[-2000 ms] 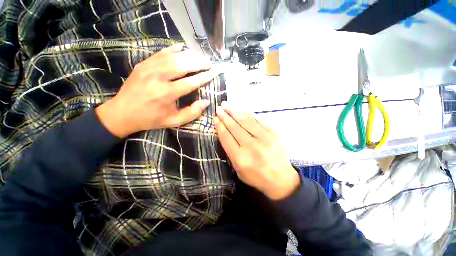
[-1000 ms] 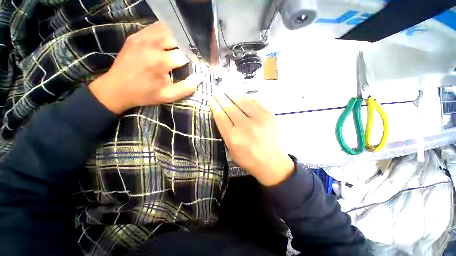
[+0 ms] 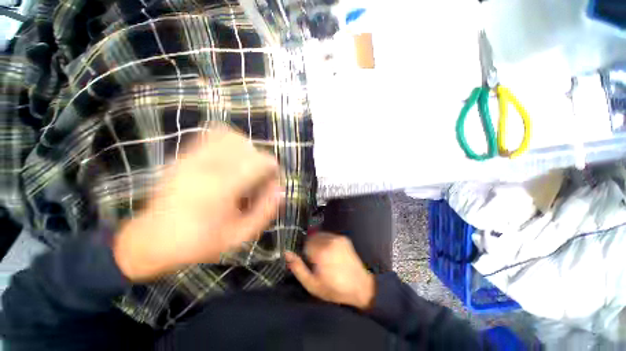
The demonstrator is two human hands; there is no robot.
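The black plaid fabric [image 3: 226, 82] lies over the left of the machine table and hangs down over my lap, its right edge running straight from the needle area [image 3: 302, 27] at the top. My left hand [image 3: 206, 199] is blurred over the fabric, its fingers curled near the right edge; I cannot tell if it pinches cloth. My right hand [image 3: 336, 267] is below the table edge at the fabric's right edge, thumb and fingers curled there; its hold is unclear. Scissors with one green and one yellow loop [image 3: 512, 122] lie on the table at the right.
The white machine table [image 3: 412, 123] has a ruler along its front edge. A small orange-tan piece [image 3: 364, 51] lies on it. On the floor at the right are a blue latticed crate [image 3: 449, 253] and a pale cloth pile [image 3: 583, 253]. The machine head is mostly out of view.
Both hands have moved from the needle area down towards my lap. The view has shifted, so the table and scissors sit higher and more floor shows.
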